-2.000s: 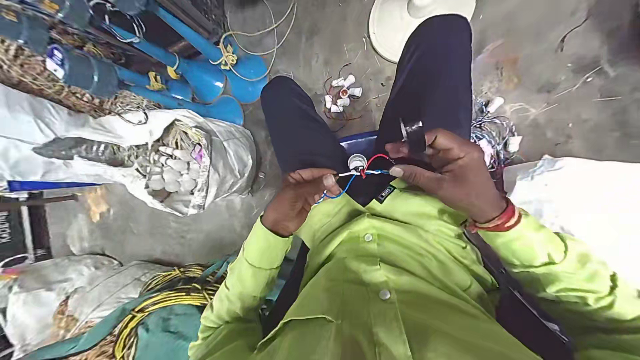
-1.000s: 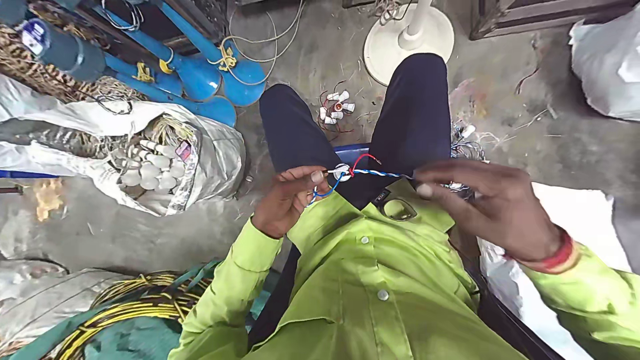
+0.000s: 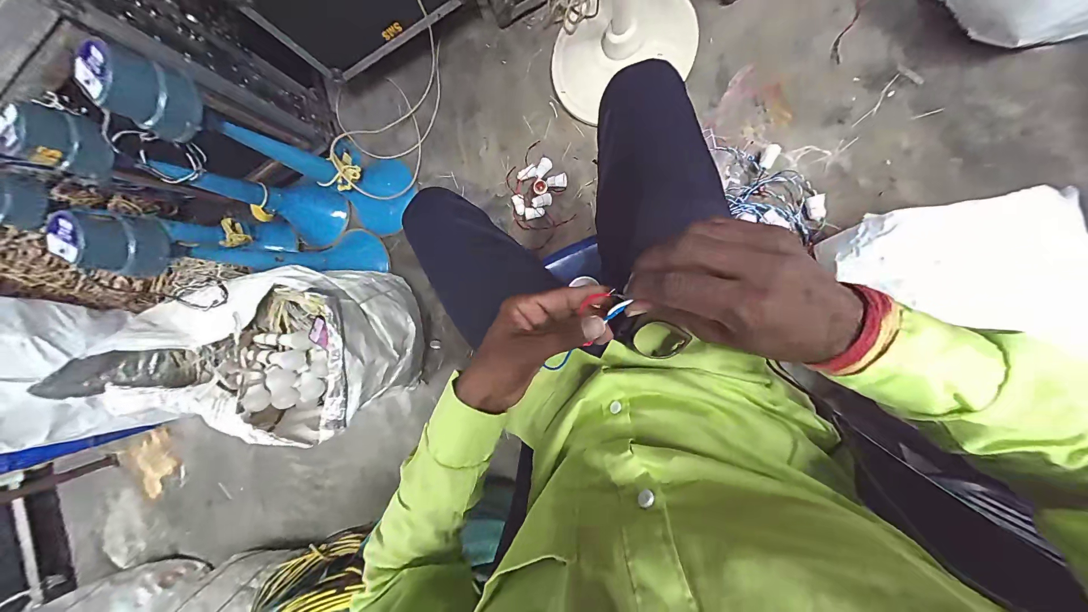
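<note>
Between its thumb and fingers my left hand (image 3: 544, 336) pinches thin electrical wires (image 3: 618, 309), a red one and a blue-and-white pair. Close against the wires is my right hand (image 3: 739, 289), back upward, its fingertips at the wire ends; its grip is partly hidden. A white bulb holder (image 3: 583, 281) shows just above my left fingers. A roll of black tape (image 3: 660, 340) lies on my lap below my right fingers. Several white bulb holders with red wires (image 3: 540, 194) lie on the floor beyond my knees.
A tangle of wires (image 3: 769, 200) lies beside my right leg, near a white sack (image 3: 960, 255). At left are blue horn loudspeakers (image 3: 297, 212) and an open white sack (image 3: 382, 340) of bulbs (image 3: 285, 374). A round white stand base (image 3: 625, 51) stands ahead; yellow-black cable (image 3: 314, 574) lies lower left.
My right hand, out to the right along the twisted wires one second ago, is back close to my left hand. The tape, in my right hand two seconds ago, lies on my lap.
</note>
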